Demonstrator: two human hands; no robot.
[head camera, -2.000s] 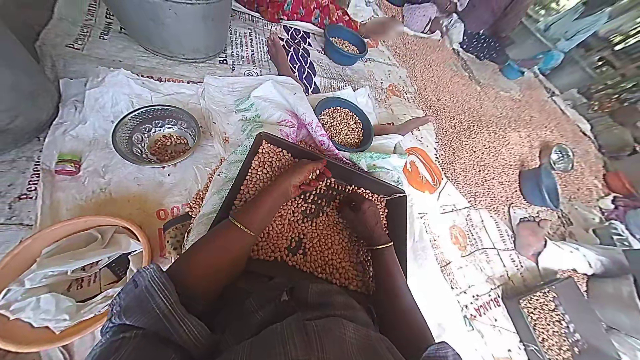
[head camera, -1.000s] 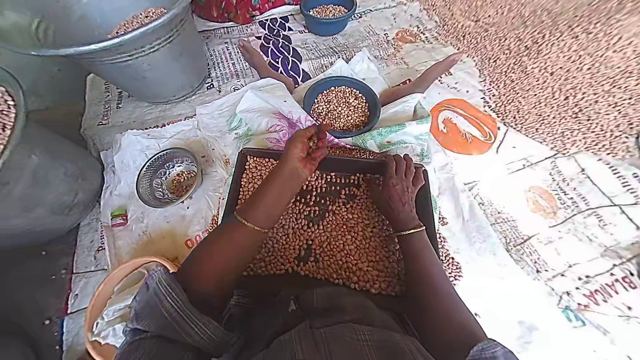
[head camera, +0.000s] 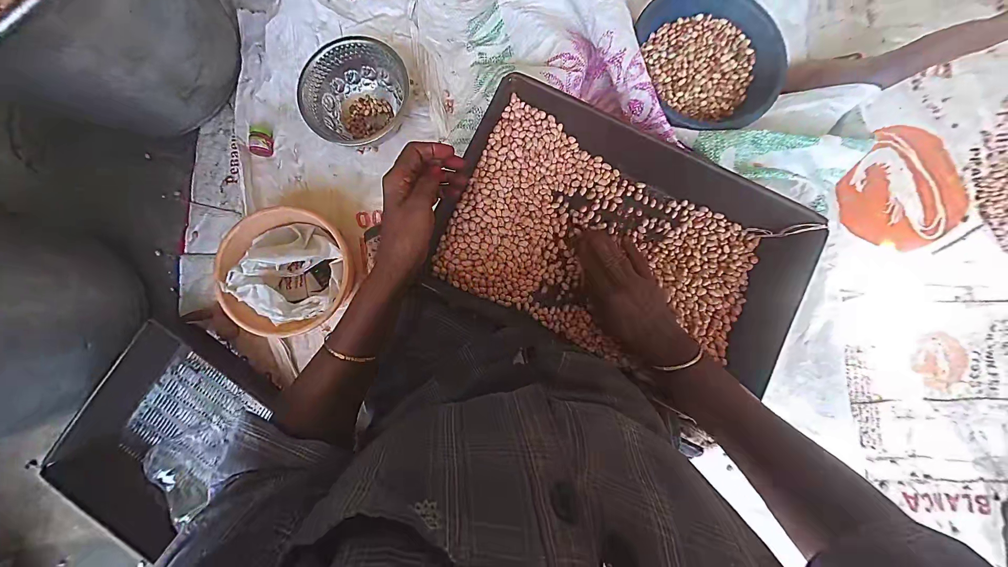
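Note:
A dark rectangular tray (head camera: 776, 307) lies on my lap, tilted in the view, with a layer of pinkish-brown shelled peanuts (head camera: 504, 205) over its floor. My right hand (head camera: 618, 279) rests palm down among the peanuts near the middle, its fingertips partly hidden. Over the tray's left edge is my left hand (head camera: 417, 185), fingers bent; whether something small is between them cannot be told. Left of it stands a patterned metal bowl (head camera: 311, 98) with a few peanuts at the bottom. A blue bowl (head camera: 776, 71) full of peanuts sits beyond the tray's far edge.
An orange plastic basin (head camera: 228, 276) with a white bag inside stands at the left. Below it is another dark tray (head camera: 94, 465) with clear plastic. Large metal vessels (head camera: 126, 63) take up the upper left. Another person's leg (head camera: 921, 55) lies at the upper right, on printed sacks (head camera: 913, 339).
My left hand has moved from above the peanuts to the tray's left edge. My right hand has gone from the far right rim onto the peanuts. The view has shifted and turned.

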